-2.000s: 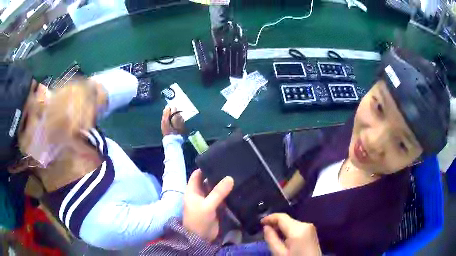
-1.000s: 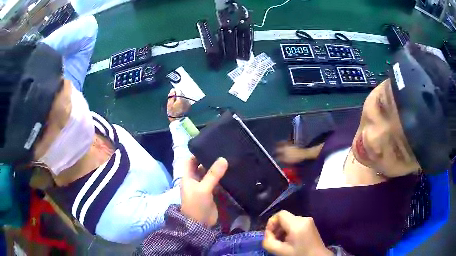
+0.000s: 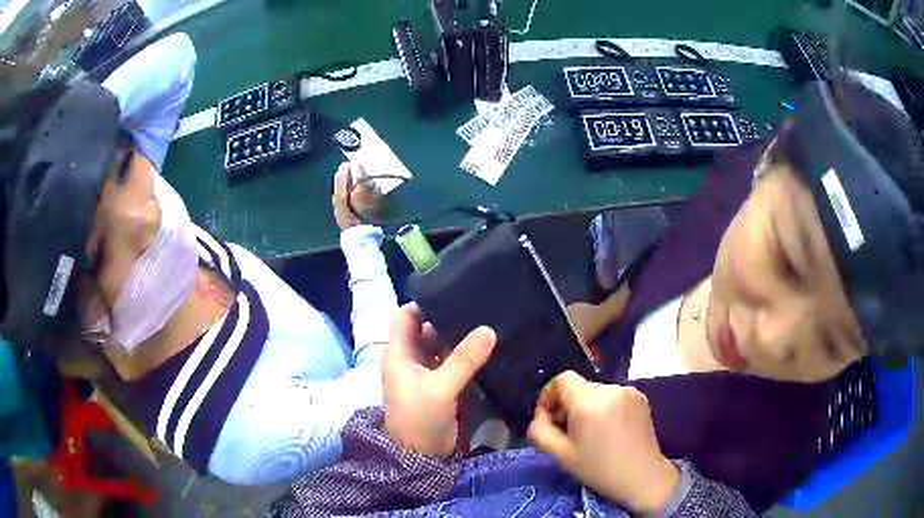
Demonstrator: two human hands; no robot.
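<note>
My left hand [image 3: 436, 379] holds a black portable player [image 3: 507, 309] at its near left side, with the thumb on top. The player's dark face is turned up and tilted. A thin silver antenna [image 3: 560, 304] runs along its right edge, and a dark strap [image 3: 431, 213] shows at its far end. My right hand [image 3: 598, 430] is at the player's near right end with its fingers curled together. Whether it grips the player or something small is hidden by the fingers.
Green belt [image 3: 304, 207] holds players with lit screens [image 3: 620, 132], barcode sheets [image 3: 505, 132] and a dark upright stack [image 3: 471, 61]. One person in a mask [image 3: 152, 273] is at left, another person [image 3: 770, 263] at right. Blue chair back [image 3: 871, 435] at right edge.
The player is turned slightly and its strap now shows at the far end. My right hand has moved from below the player's end up against it. Another lit clock screen shows on the belt.
</note>
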